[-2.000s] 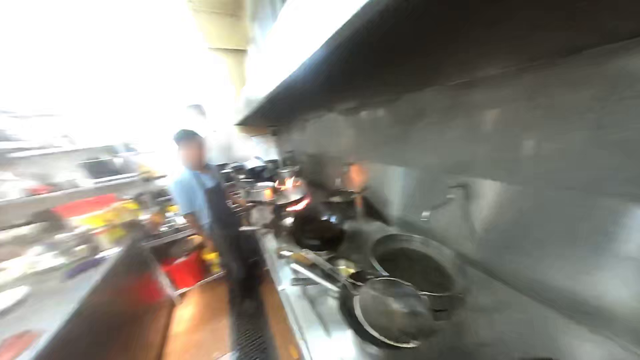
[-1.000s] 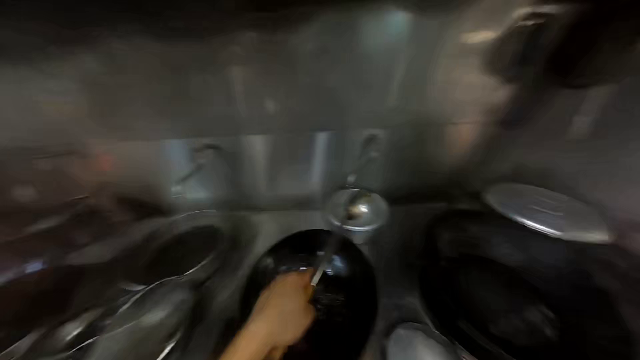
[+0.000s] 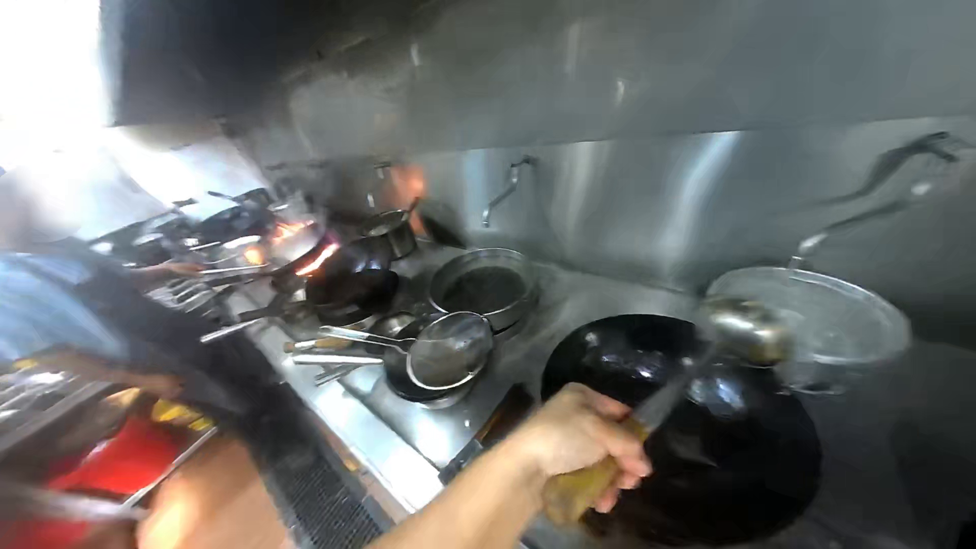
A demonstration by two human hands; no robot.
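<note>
My left hand (image 3: 591,442) reaches in from the lower middle and is closed around the wooden handle (image 3: 576,488) of a ladle. The ladle's metal bowl (image 3: 747,328) is blurred and hangs over the far right rim of a large black wok (image 3: 686,457), in front of a round metal pan of clear liquid (image 3: 823,320). The wok sits on the range below my hand, its inside dark and shiny. My right hand is not in view.
Strainers (image 3: 450,351) rest over a pan left of the wok, beside a pot of dark liquid (image 3: 488,293). Flames (image 3: 316,259) rise around a pan farther left. A person in a dark apron (image 3: 206,381) stands there. Swing taps (image 3: 511,191) line the steel wall.
The view has swung sharply between frames. One second ago my left hand was over the black wok with the ladle; now the ladle's bowl is at the pan of clear liquid by the rim.
</note>
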